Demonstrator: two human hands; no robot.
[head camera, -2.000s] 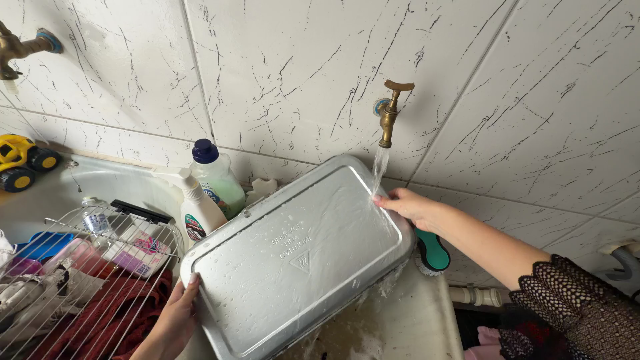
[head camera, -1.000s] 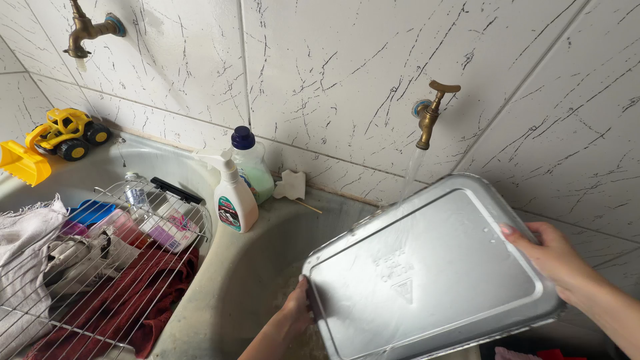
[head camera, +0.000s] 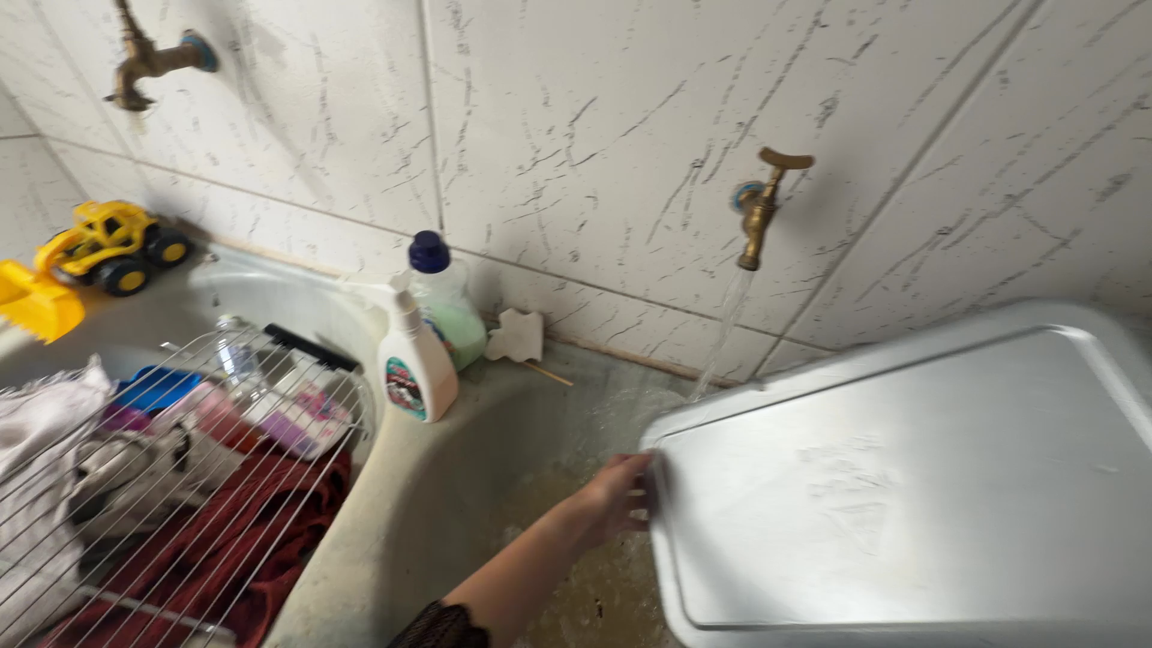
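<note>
A rectangular metal baking pan (head camera: 936, 504), its embossed underside facing me, fills the lower right of the head view. My left hand (head camera: 621, 495) grips the pan's left edge, above the sink basin (head camera: 450, 504). My right hand is out of sight. Behind the pan's upper left corner, water (head camera: 724, 333) runs from a brass tap (head camera: 760, 216) on the tiled wall. Murky water lies in the basin below my left forearm.
On the sink's ledge stand a white spray bottle (head camera: 418, 360) and a blue-capped bottle (head camera: 450, 315) beside a white scrap (head camera: 516, 336). A wire rack (head camera: 207, 432) lies over cloths in the left basin. A yellow toy loader (head camera: 112, 243) sits behind; another tap (head camera: 148, 67) is upper left.
The pan has moved to the right, away from under the running tap, with my left hand still on its edge. My right hand, visible on the pan before, has gone out of view.
</note>
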